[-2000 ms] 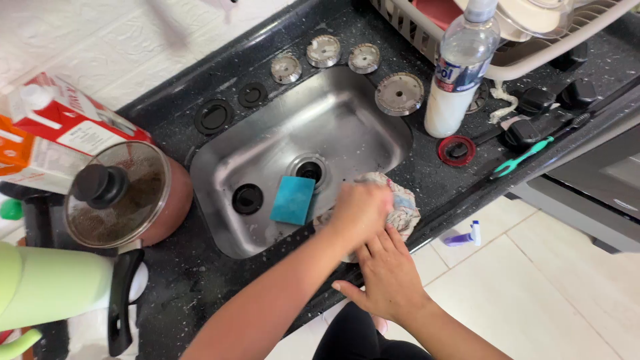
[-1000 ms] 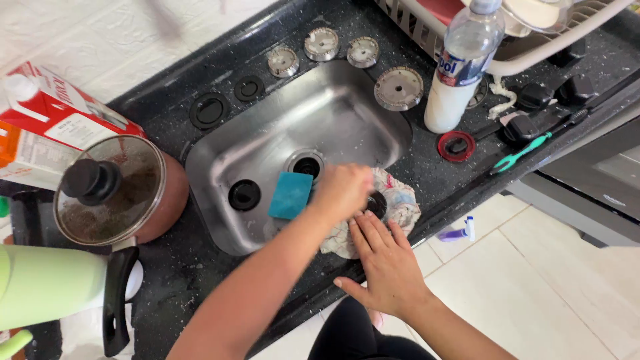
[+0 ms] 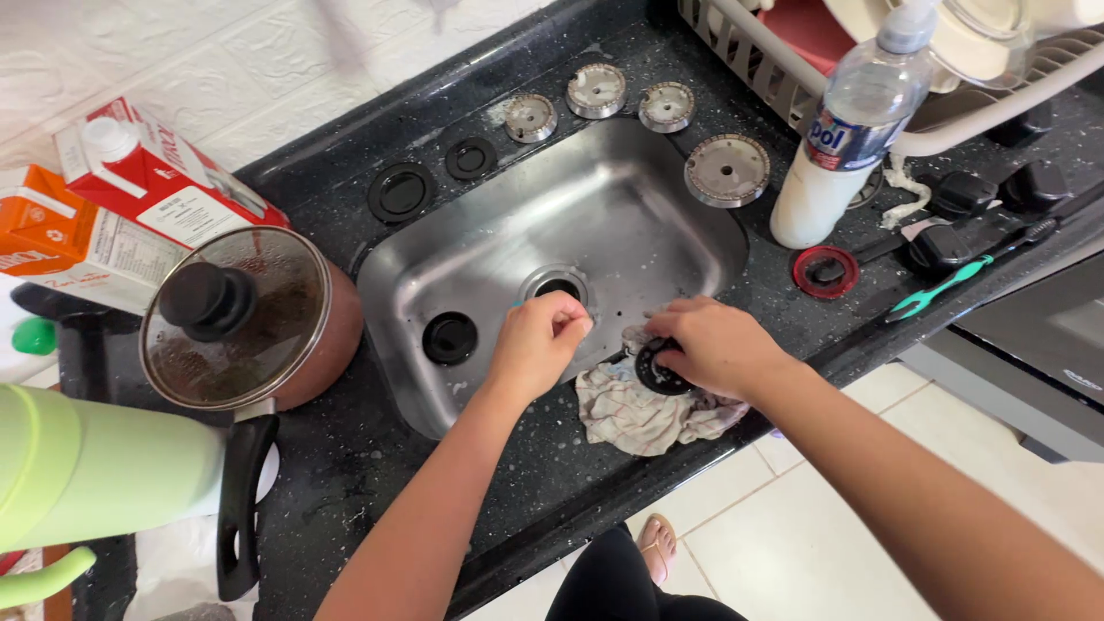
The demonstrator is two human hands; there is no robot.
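Observation:
My left hand [image 3: 542, 345] is over the front of the steel sink [image 3: 604, 207], its fingers curled. A sliver of blue shows behind its knuckles; whether it grips the blue sponge is hidden. My right hand [image 3: 711, 345] holds a round black stove burner cap [image 3: 662, 366] by its right edge, above a crumpled, stained cloth [image 3: 634, 410] at the sink's front right edge. Another black cap [image 3: 450, 337] lies in the sink, left of the drain [image 3: 556, 285]. Two black caps [image 3: 401, 191] and several metal burner heads [image 3: 727, 170] sit along the sink's back rim.
A plastic bottle of white liquid [image 3: 841, 147], a red-rimmed round part [image 3: 825, 272], a green-handled brush [image 3: 942, 287], black knobs [image 3: 963, 194] and a dish rack [image 3: 949, 138] are on the right. A lidded pot [image 3: 250, 319], cartons [image 3: 172, 181] and a green pitcher [image 3: 112, 466] stand left.
My left hand has moved left, off the cloth and over the sink. My right hand has gone from resting flat on the cloth to holding the black cap. The blue sponge is now almost wholly out of sight.

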